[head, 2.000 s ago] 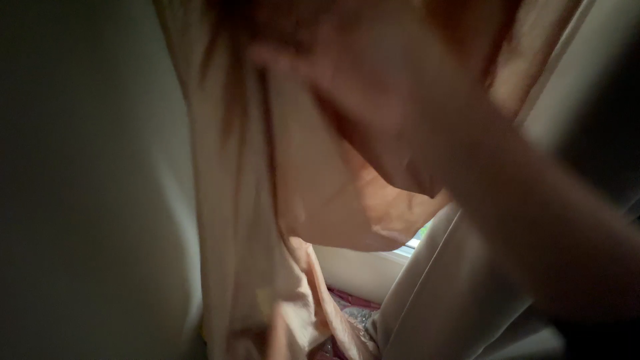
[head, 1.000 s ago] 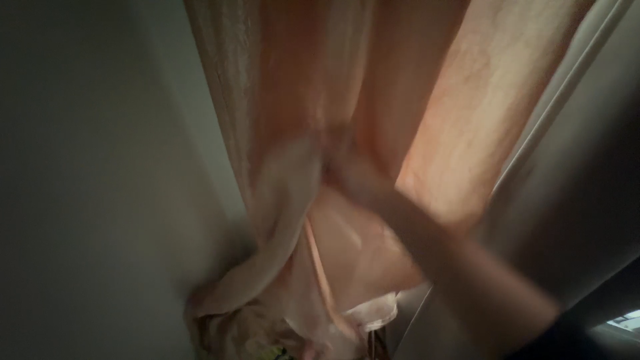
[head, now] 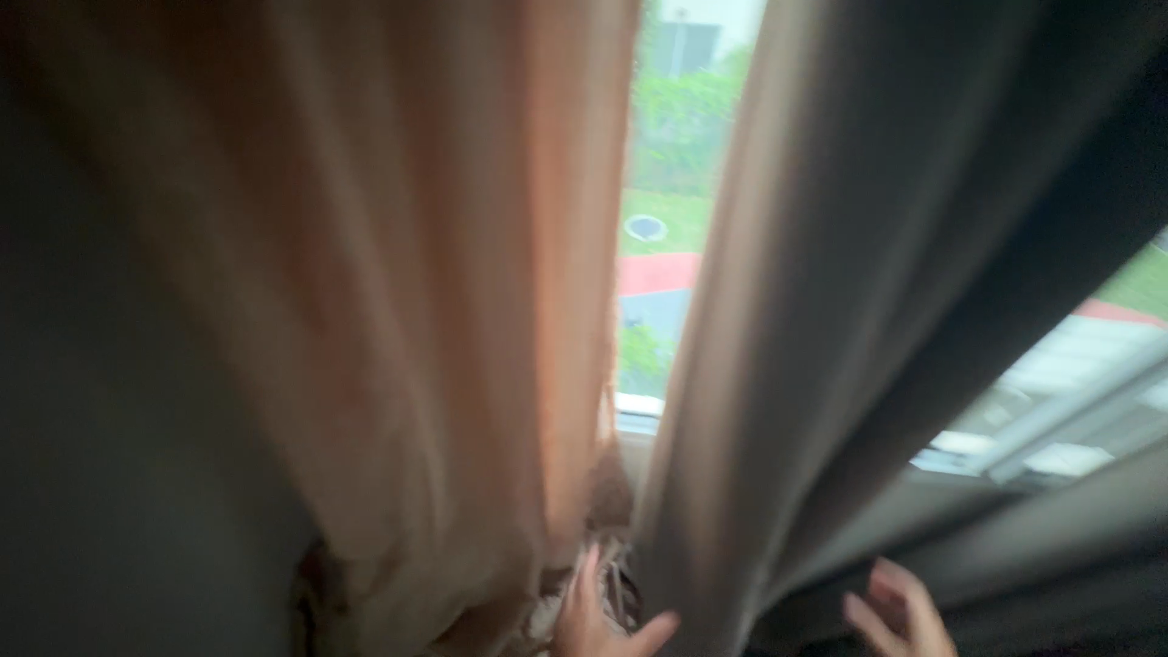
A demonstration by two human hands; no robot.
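A peach-orange curtain [head: 456, 274] hangs in folds left of centre, and a grey-beige curtain [head: 776, 319] hangs to its right. My left hand [head: 602, 611] is at the bottom centre, fingers spread, in front of the gap between the two and near the grey curtain's lower left edge; whether it touches cloth cannot be told. My right hand [head: 899, 611], fingers apart and a little bent, is lower right beside the grey curtain, with nothing seen in it. Bunched fabric [head: 547, 616] lies behind my left hand, blurred.
Through the gap a window shows grass, shrubs and a red-edged path. The window sill [head: 639, 415] runs behind the curtains. More glass with a frame bar [head: 1077, 411] shows at the right. A dark wall-like surface [head: 109, 411] stands at the left.
Both hands have come away from the peach cloth, which they were at one second ago, and are now low in view. The view has shifted, and the window gap now shows between the curtains.
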